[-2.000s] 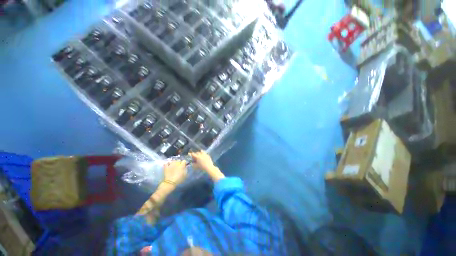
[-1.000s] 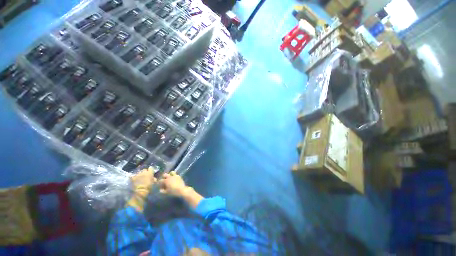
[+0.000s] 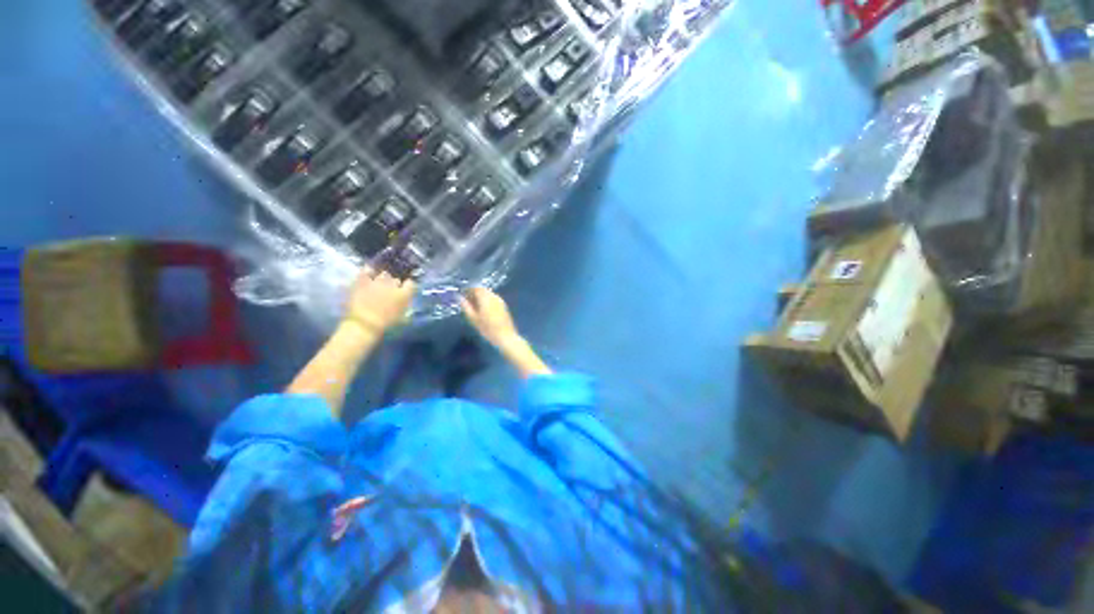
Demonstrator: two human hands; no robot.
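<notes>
A large block of clear-grey blister trays [image 3: 372,144] holds small black electronic devices [image 3: 294,154] in its pockets. Its near corner points at me. Clear stretch film [image 3: 564,180] hangs wrinkled around the edges, bunched at the near left side. My left hand [image 3: 380,300] is at the near corner, fingers closed on the film. My right hand [image 3: 486,314] is just right of the corner, with its fingertips at the film's edge. Whether a small blade is in either hand cannot be seen.
A red stool [image 3: 202,306] with a brown carton [image 3: 86,306] stands at left. A brown carton [image 3: 882,330] and a film-wrapped grey stack [image 3: 960,168] stand at right. Part of another red stool [image 3: 858,14] shows at the top right. Blue floor lies between.
My hands, together at the corner before, are now apart, with film stretched between them. The view has shifted, so the trays' upper block is mostly out of the picture.
</notes>
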